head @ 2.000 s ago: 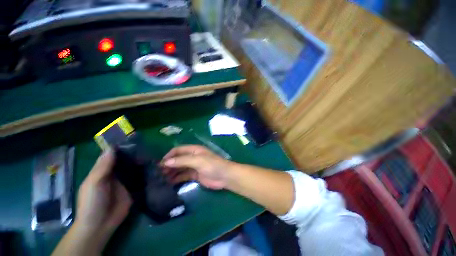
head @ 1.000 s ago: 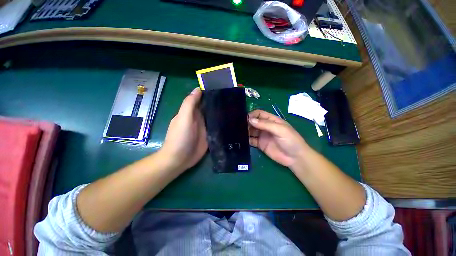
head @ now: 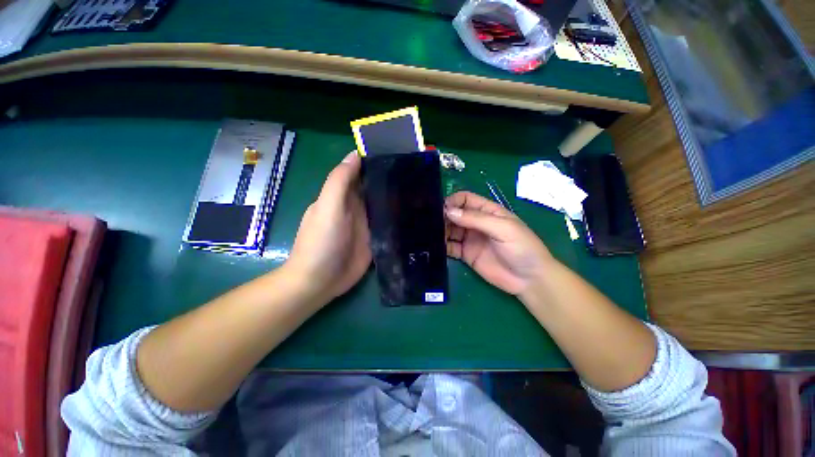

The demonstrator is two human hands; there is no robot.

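A glossy black display module (head: 404, 228), with a small white label at its lower right, is held upright over the green mat. My left hand (head: 332, 234) grips its left edge, thumb near the top left corner. My right hand (head: 497, 243) is at its right edge, fingers curled and fingertips at the edge; whether they grip it is unclear. A yellow-edged film (head: 390, 132) shows beyond the module's top edge. A stack of silver-backed display modules (head: 234, 187) with an orange-gold ribbon lies on the mat at left.
Red foam trays (head: 36, 312) stand at left. Tweezers (head: 499, 195), small whitish pieces (head: 451, 162), white paper (head: 550, 188) and a black phone-sized object (head: 609, 205) lie at right. A raised shelf (head: 295, 64) holds a clear bag of red items (head: 503, 34).
The head view has swung from tilted and blurred to level. Both hands stay at the module's sides over the last second, with almost no movement.
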